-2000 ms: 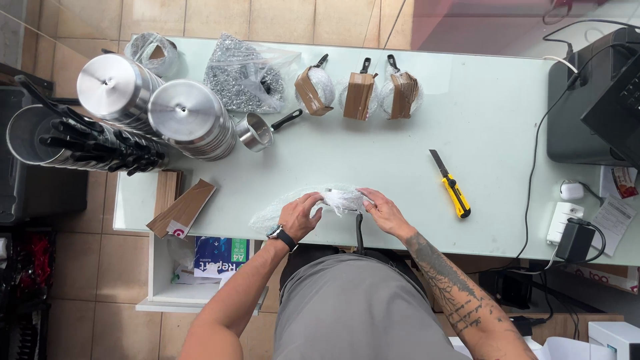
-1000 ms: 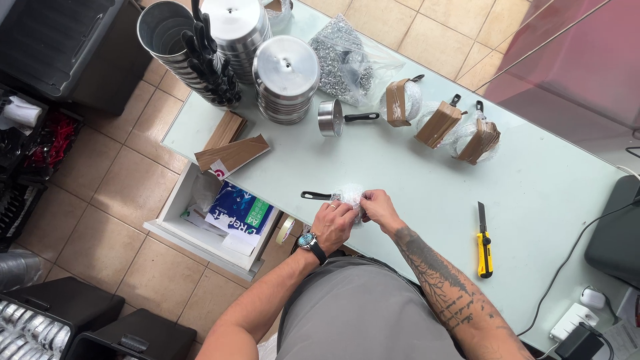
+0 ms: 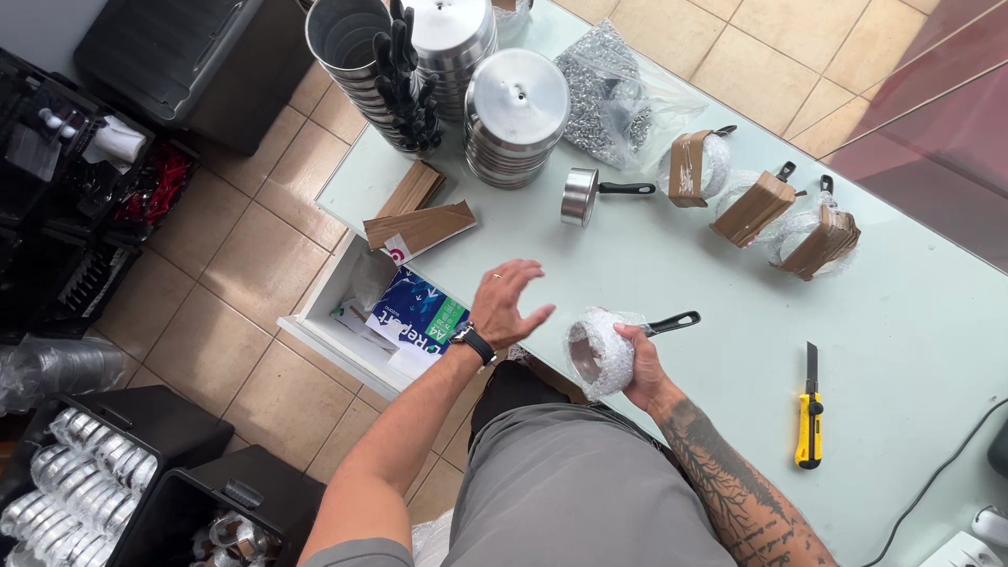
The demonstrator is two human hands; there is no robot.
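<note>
My right hand [image 3: 647, 364] grips a small metal saucepan wrapped in bubble wrap [image 3: 602, 353] at the table's near edge; its black handle points right. My left hand [image 3: 510, 303] is empty, fingers apart, left of the pan and above the table edge. An unwrapped small saucepan [image 3: 580, 197] lies on its side farther back, near stacked metal pots [image 3: 516, 110]. Several wrapped pans with cardboard around them [image 3: 754, 209] stand in a row at the back right. Two cardboard pieces [image 3: 421, 228] lie at the table's left corner. A yellow snap-off utility knife [image 3: 809, 417] lies at right, blade out.
An open drawer [image 3: 331, 346] with a paper pack juts out below the table's left edge. A plastic bag of small metal parts [image 3: 610, 94] and a pot stack with black handles [image 3: 354, 55] stand farther back. Black bins [image 3: 189, 441] with wrapped items are at lower left; a cable [image 3: 937, 472] crosses at right.
My left hand has come off the pan and moved left. The pan's black handle, which pointed left one second ago, now points right. The view has turned since two seconds ago.
</note>
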